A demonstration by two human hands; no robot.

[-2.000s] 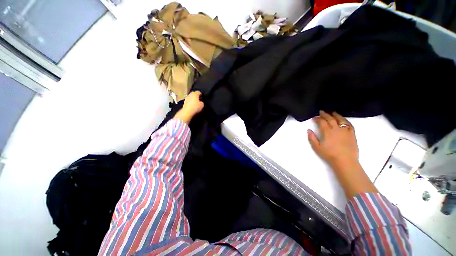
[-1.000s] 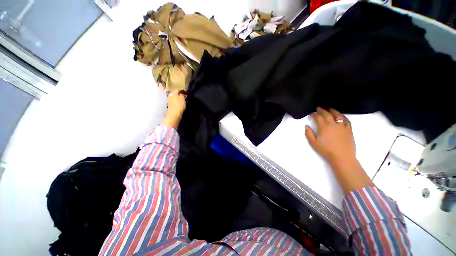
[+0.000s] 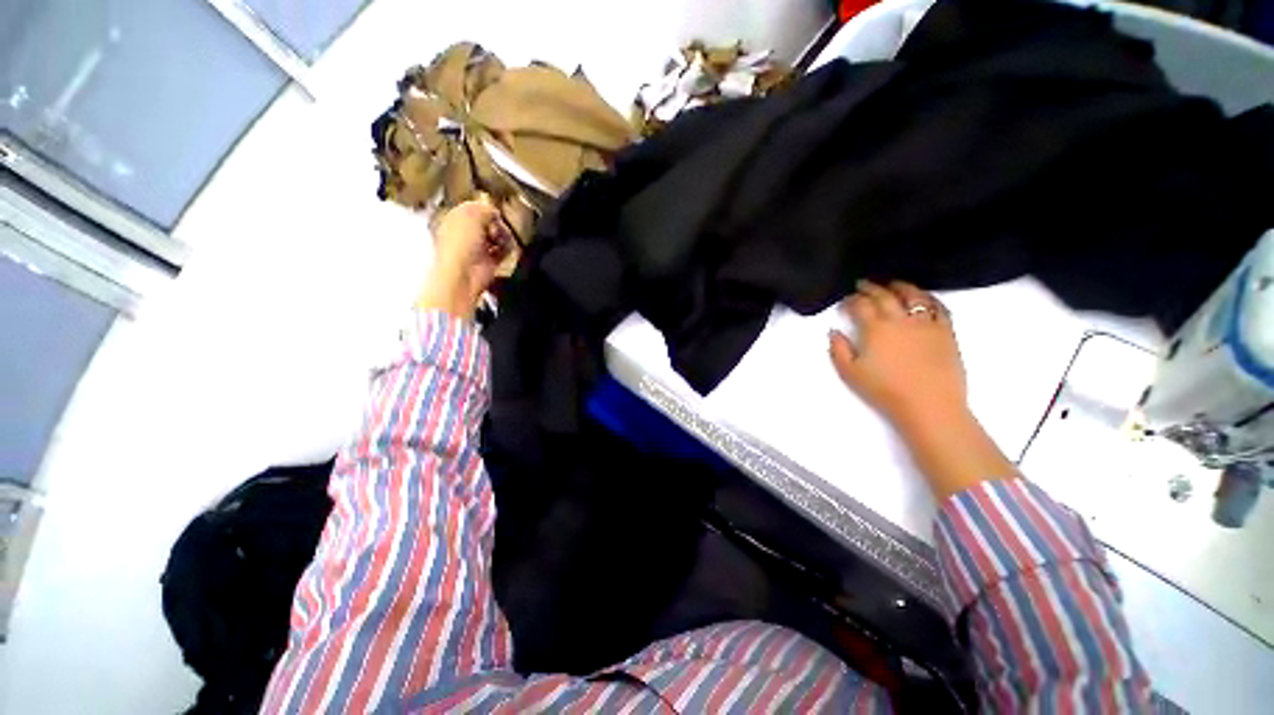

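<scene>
Black garment panels lie spread over the white machine table and hang over its left edge. My left hand is at the front of a khaki heap, left of the black cloth. Its fingers are curled, with a small dark thing at them; what they grip is unclear. My right hand rests flat on the white table, fingertips at the lower edge of the black cloth, fingers apart, with a ring on one finger.
A white sewing machine with a blue stripe stands at the right. A dark cloth heap lies at the lower left. Pale and brown scraps lie at the back. A light bin rim shows at the upper right. Something blue is under the table edge.
My left hand has moved left and up, off the black cloth's edge to the khaki heap. My right hand stays on the table by the cloth. The view has shifted slightly.
</scene>
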